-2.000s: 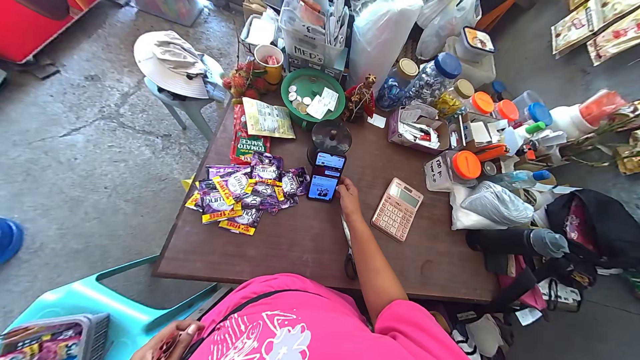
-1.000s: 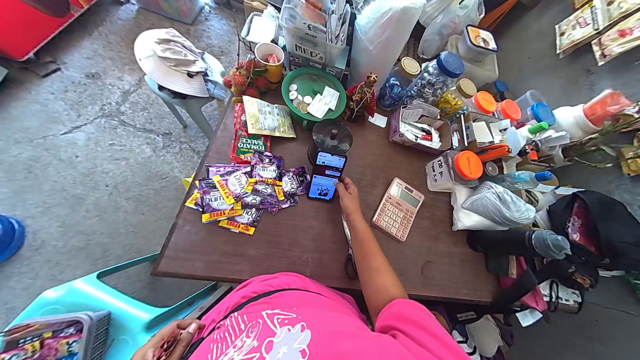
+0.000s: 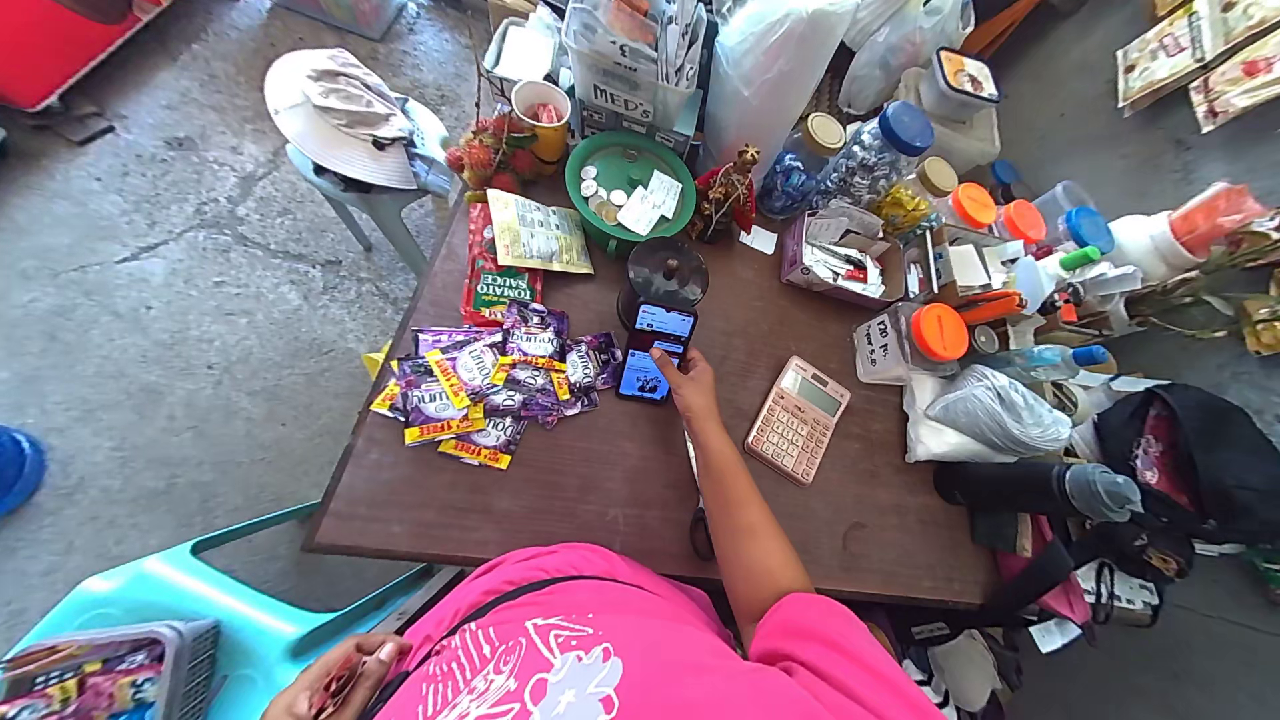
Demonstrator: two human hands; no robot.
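Observation:
My right hand (image 3: 690, 385) is at a lit smartphone (image 3: 656, 352) that leans against a dark round lidded container (image 3: 667, 275); the thumb lies over the screen. Low at the left, near my shirt, my left hand (image 3: 340, 675) is closed around a small reddish item, mostly hidden. Purple Downy sachets (image 3: 500, 385) lie in a loose pile left of the phone. A pink calculator (image 3: 798, 420) rests right of my forearm. Partly under that forearm are scissors (image 3: 700, 530) with dark handles. Behind the sachets lie a red tomato sauce pouch (image 3: 500, 280) and a pale yellow packet (image 3: 541, 232).
A green dish (image 3: 588, 228) with coins and paper slips stands at the back, beside a small red-robed figurine (image 3: 727, 195). Lidded jars (image 3: 870, 150), a box of papers (image 3: 840, 255) and a black tumbler (image 3: 1000, 488) line the right. A turquoise chair (image 3: 250, 560) holds a grey basket (image 3: 190, 660).
My right thumb has moved from the phone's edge onto its screen, and the hand has shifted slightly. The left hand still holds its small item.

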